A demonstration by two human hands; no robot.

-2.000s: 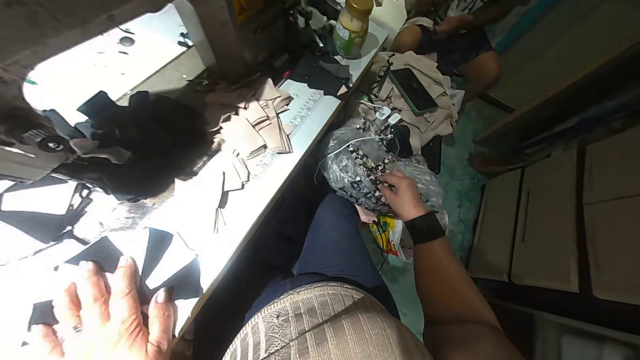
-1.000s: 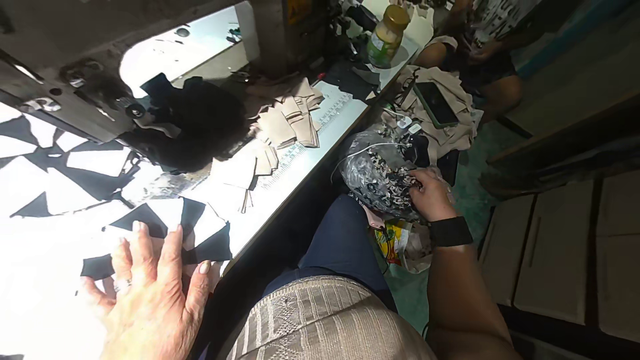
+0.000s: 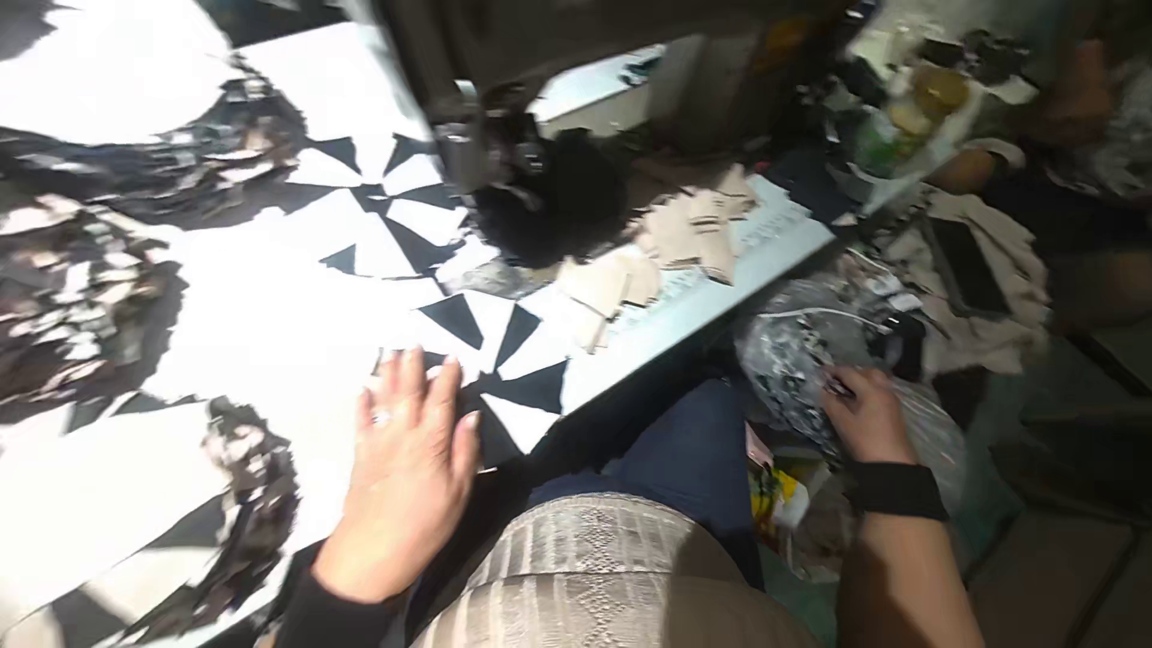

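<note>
My left hand (image 3: pixel 409 459) lies flat, palm down, at the left edge of a round patchwork piece of dark and white fabric wedges (image 3: pixel 490 364) on the white sewing table (image 3: pixel 666 346). My right hand (image 3: pixel 868 414) is at a clear plastic bag (image 3: pixel 810 342) of small dark and light scraps, beside the table's edge. Its fingers are bent around something small and dark that I cannot make out. Another wedge-patterned piece (image 3: pixel 373 193) lies farther back, left of the sewing machine (image 3: pixel 504 135). Beige fabric pieces (image 3: pixel 693 229) lie in overlapping stacks right of the machine's needle area.
Thick stacks of cut fabric (image 3: pixel 81 297) take up the left of the table. A glass jar (image 3: pixel 927 103) stands at the far right end. A phone (image 3: pixel 967 265) rests on beige cloth (image 3: pixel 1008 333) beyond the bag. Another person's arm (image 3: pixel 1084 90) shows at the upper right.
The view has swung left, bringing the fabric stacks into sight. My left hand still rests by the patchwork, and my right hand remains at the plastic bag.
</note>
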